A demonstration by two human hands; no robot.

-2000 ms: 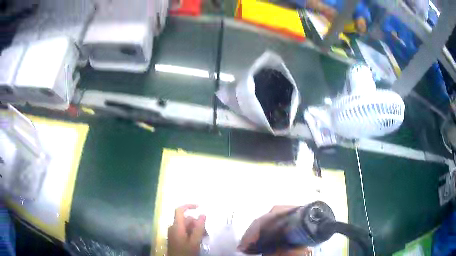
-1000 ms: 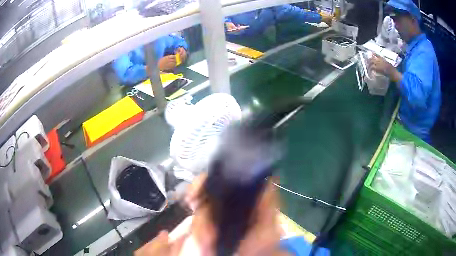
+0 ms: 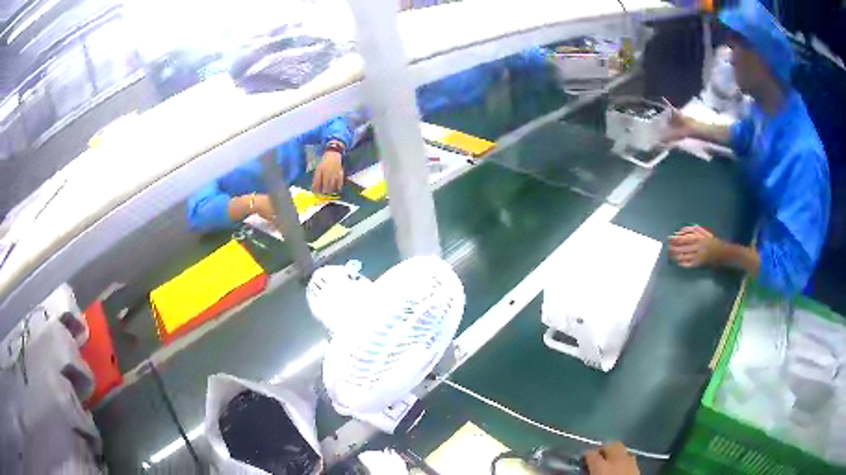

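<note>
One hand, which I take as my right hand (image 3: 612, 459), is small and cut off by the bottom edge. Its fingertips are beside the end of a dark, cylinder-like tool (image 3: 557, 459), probably the electric screwdriver, with a dark cable at its left. Whether they grip it is unclear. My left hand is not in view. A white box-shaped unit (image 3: 603, 288) with a loop handle at its lower left sits on the green bench ahead. A corner of the yellow-edged mat (image 3: 473, 452) shows at the bottom.
A white fan (image 3: 394, 339) stands left of centre. An open white bag of black pieces (image 3: 264, 431) is at lower left, white units (image 3: 51, 380) at far left. A person in blue (image 3: 788, 176) is at right by a green crate (image 3: 770, 436). A grey post (image 3: 399, 139) rises behind the fan.
The view turned right, then shifted slightly. The dark blurred tool and hands from mid-picture are now low or out of view. A white unit now sits on the bench; the person's hand is near it.
</note>
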